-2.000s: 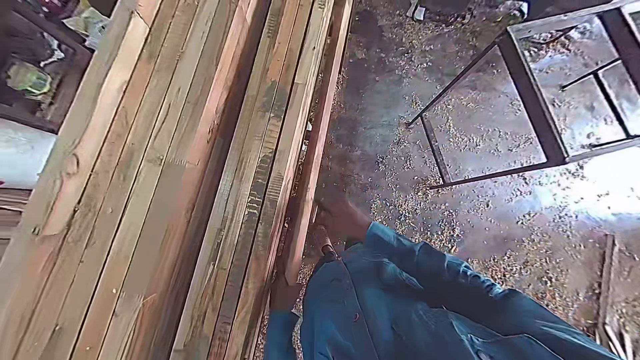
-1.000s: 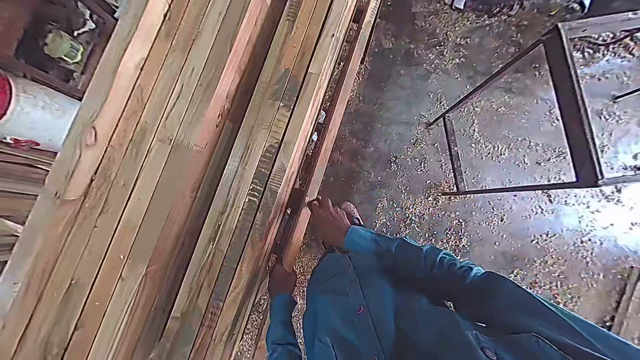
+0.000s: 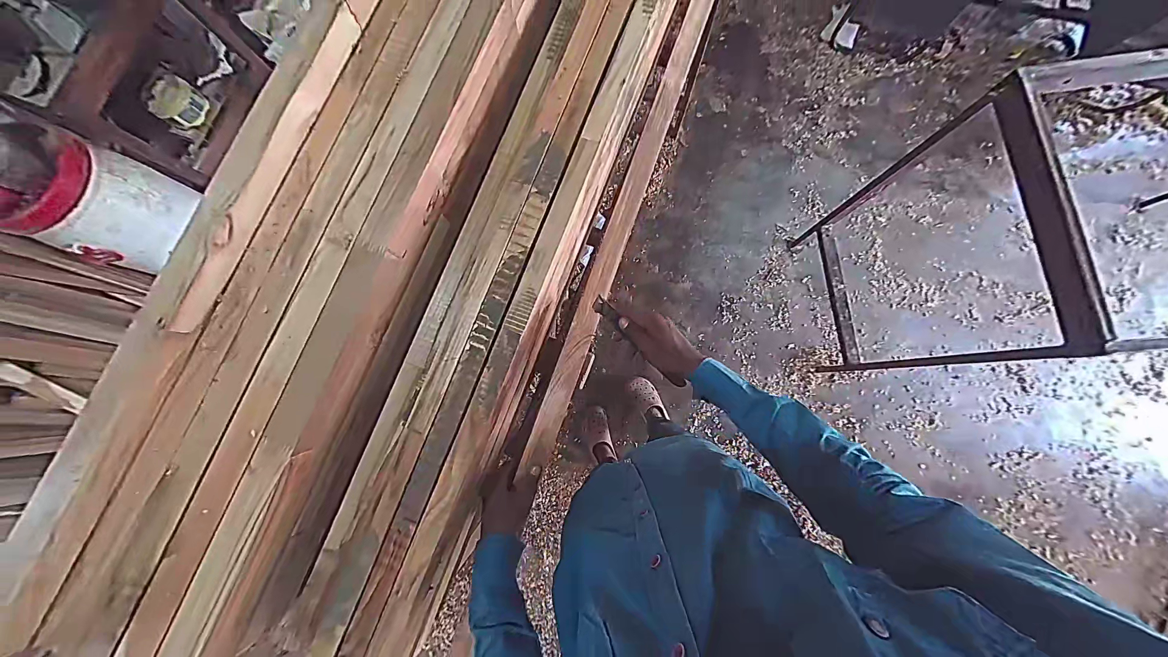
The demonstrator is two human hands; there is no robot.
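Several long wooden boards lie side by side and run diagonally up the view. Along their right side, a narrow wooden strip stands a little apart from them, with a dark gap between. My left hand grips the near end of this strip, its fingers partly hidden. Further up, at the strip's right edge, my right hand is closed around a small dark object that touches or nearly touches the strip; its kind cannot be told.
A metal frame stands on the floor at the right, among scattered wood shavings. At the left are a white bucket with a red rim and stacked wood offcuts. My shoes are beside the strip.
My right hand was against the strip's edge one second ago; now it is a little off to the right, with a dark object showing. My left hand stays at the strip's near end.
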